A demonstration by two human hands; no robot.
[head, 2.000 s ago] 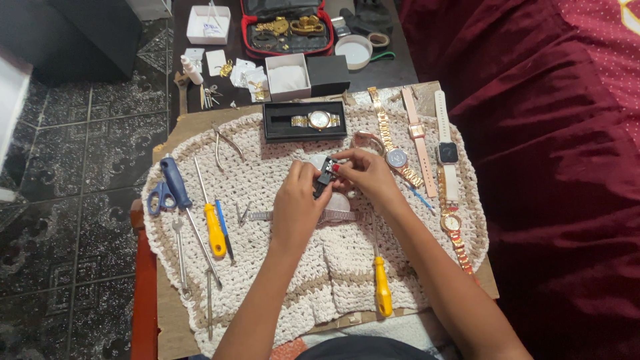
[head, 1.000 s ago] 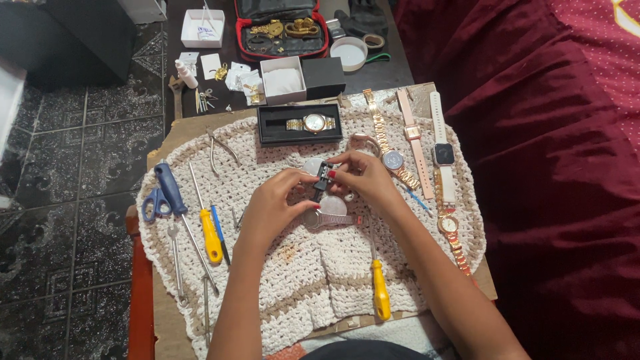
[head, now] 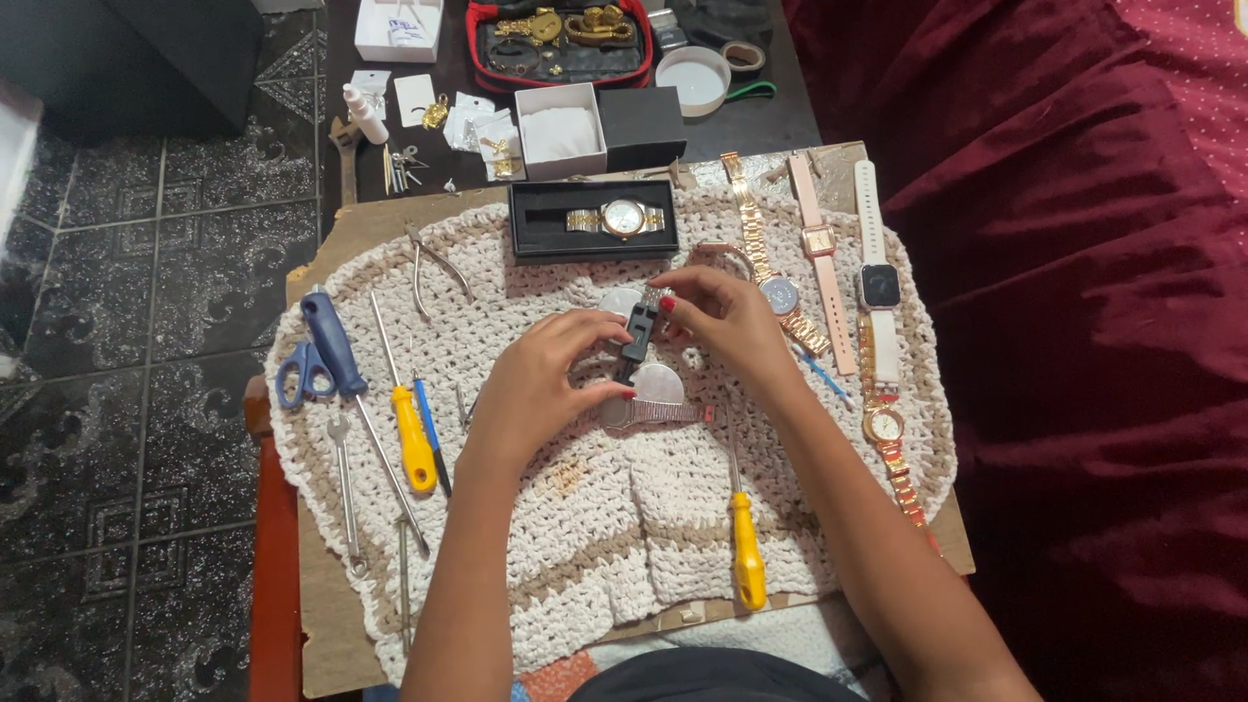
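My left hand (head: 561,375) holds a small black plastic watch-band link tool (head: 638,336) between thumb and fingers. At the tool's upper end, the fingertips of my right hand (head: 717,312) pinch a small silvery metal piece, partly hidden by the fingers. Below the tool, a metal-band watch (head: 668,412) lies on the crocheted mat (head: 585,546), beside a clear round disc (head: 657,384). Just beyond my hands a two-tone wristwatch (head: 622,218) rests in an open black box (head: 593,255).
Yellow-handled screwdrivers (head: 414,444) (head: 747,556), blue scissors (head: 304,374), a wrench (head: 344,487) and nippers (head: 434,273) lie around. On the right are a rose-gold watch (head: 780,292), a pink-strap watch (head: 819,241) and a smartwatch (head: 879,287). A red-edged case (head: 561,80) stands at the back.
My left hand's fingers have spread along the black tool, which shows more plainly than before. My right hand remains at its upper end.
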